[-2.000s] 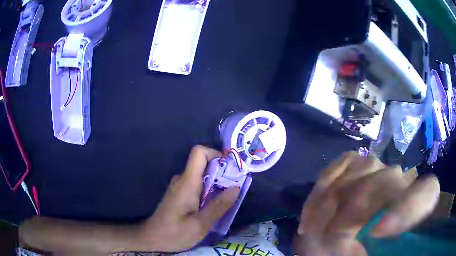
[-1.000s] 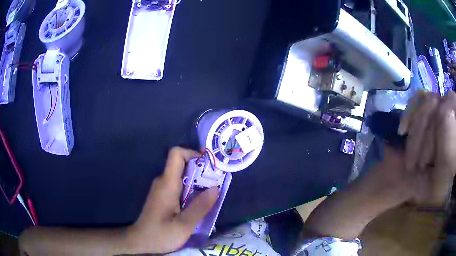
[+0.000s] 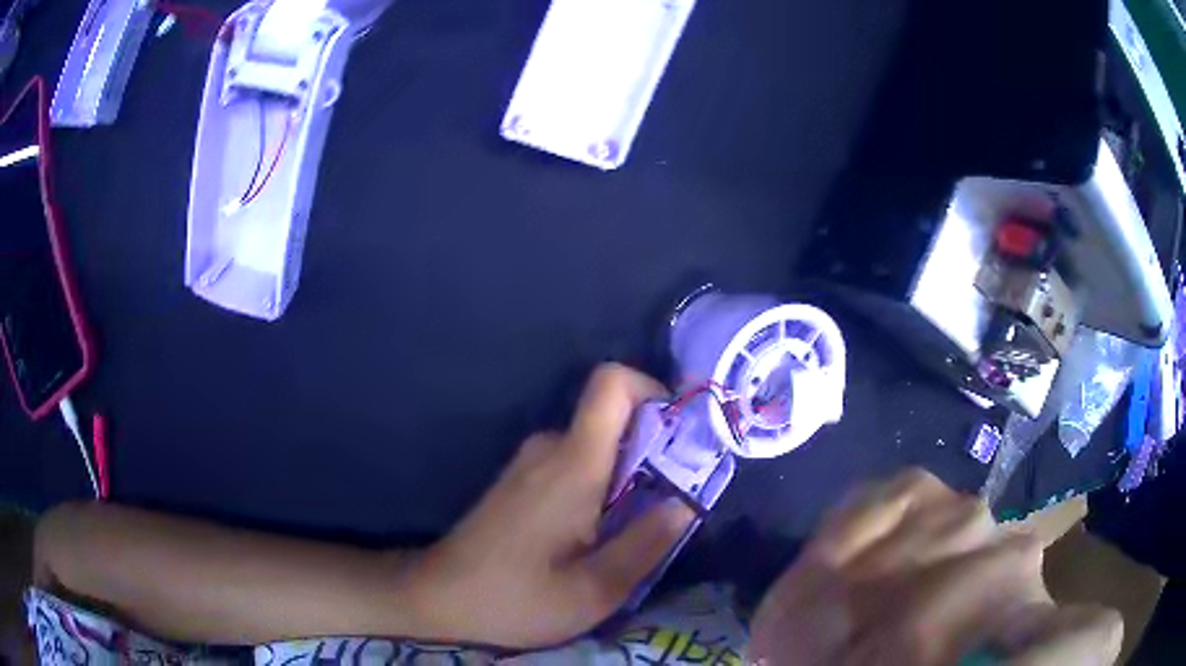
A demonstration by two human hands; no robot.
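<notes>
My left hand grips the open handle of a pale lilac fan unit low in the middle. Its round spoked fan head points up and right, with a white square piece on it. Thin red and dark wires loop at the neck. My right hand is blurred at the lower right, just right of the fan. A bit of teal shows under its fingers at the bottom edge, like the body of an electric screwdriver; the driver's nose and bit are not visible.
An open white and black screw feeder stands at the right, beside clear plastic bags. A small lilac piece lies below it. Another fan unit and lilac shells lie at the upper left and top. A red-edged phone lies far left.
The view has shifted. My right hand has come back from the far right edge to beside the fan. My left hand still holds the fan handle.
</notes>
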